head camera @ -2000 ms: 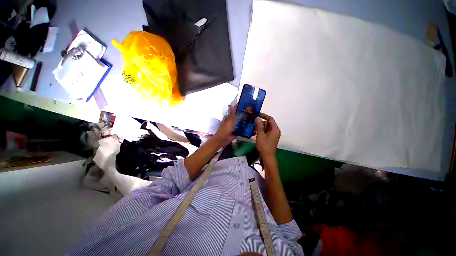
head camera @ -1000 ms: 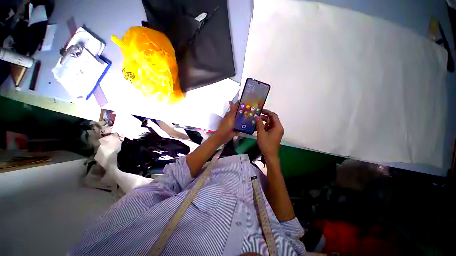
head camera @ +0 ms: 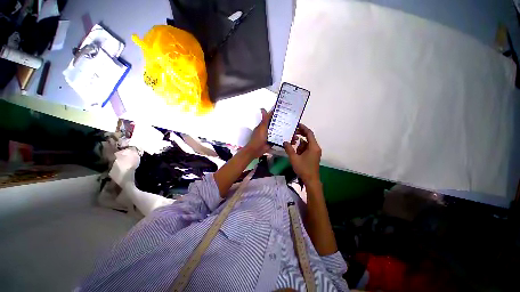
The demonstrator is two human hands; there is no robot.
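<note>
A mobile phone [head camera: 288, 114] with a lit white screen showing a list is held upright over the table's near edge. My left hand [head camera: 260, 136] holds it along its left side. My right hand [head camera: 306, 155] is at its lower right corner, thumb by the bottom of the screen and fingers curled at the right edge; the fingertips behind the phone are hidden. White fabric [head camera: 393, 97] lies flat on the table to the right of the phone. Dark suiting cloth [head camera: 242, 68] with a small white tag lies beyond the phone to the left.
A yellow-orange plastic bag [head camera: 175, 65] lies left of the dark cloth. Papers on a clipboard [head camera: 98, 74] are farther left. Fabric offcuts [head camera: 165, 171] are heaped below the table edge. A tape measure [head camera: 208, 239] hangs down the striped shirt.
The phone screen has gone from dark blue to a home screen with icons, then to a white list. The phone and my hands have shifted slightly; both hands stay at it.
</note>
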